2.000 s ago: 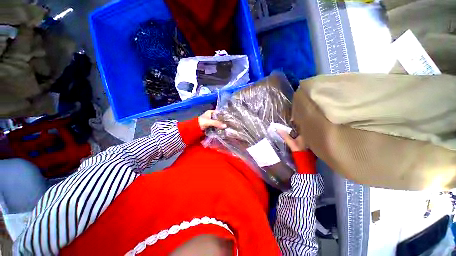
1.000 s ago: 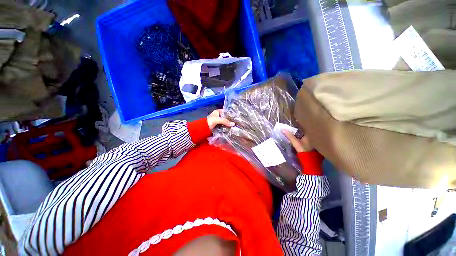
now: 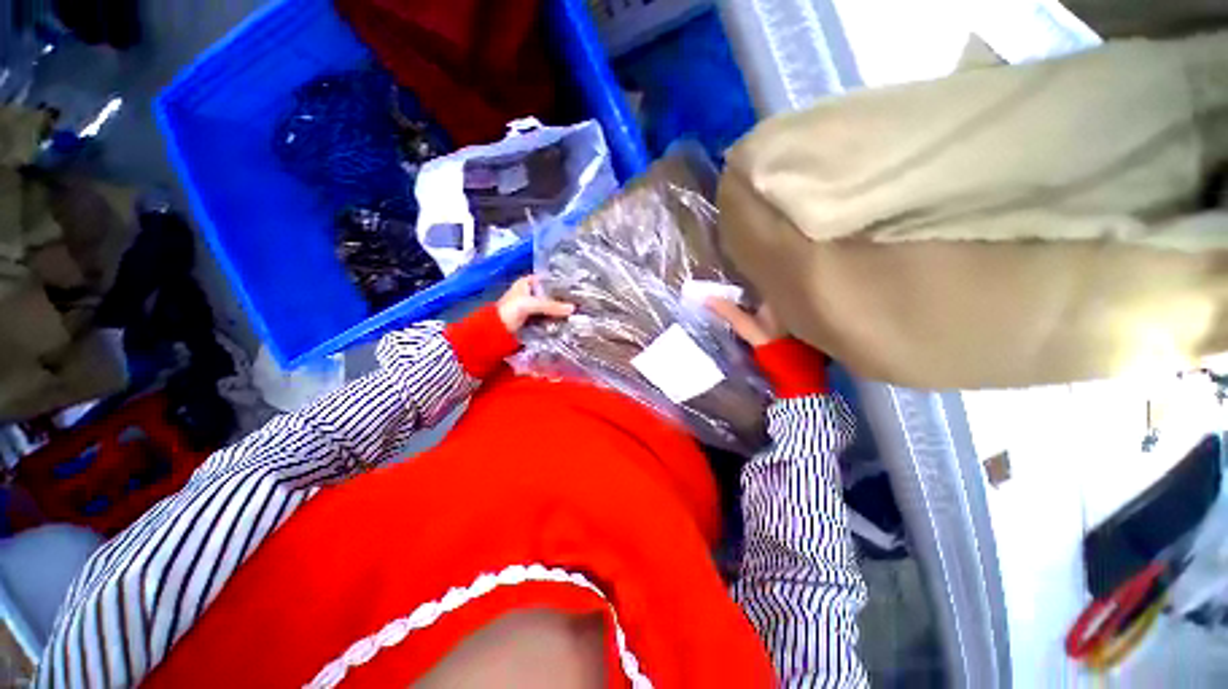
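A clear crinkled poly bag (image 3: 626, 256) with brown contents, possibly zippers, lies tilted over my lap. A white label (image 3: 677, 364) shows on its near part. My left hand (image 3: 533, 307) grips the bag's left edge. My right hand (image 3: 749, 323) holds its right side, with a small white piece at the fingertips; part of this hand is hidden by the khaki garment. The khaki garment piece (image 3: 943, 296) lies heaped on the white table and hangs over its edge, against the bag's right side.
A blue bin (image 3: 317, 353) beyond the bag holds a white carrier bag (image 3: 442, 202), dark red cloth (image 3: 471, 61) and tangled dark items. A phone (image 3: 1151, 518) and red and orange-yellow scissors handles (image 3: 1115, 612) lie on the table. Brown cloth is heaped at far left.
The view has shifted, so the bin, bag and garment sit further left and higher, and the scissors handles now show. Both hands keep their hold on the bag.
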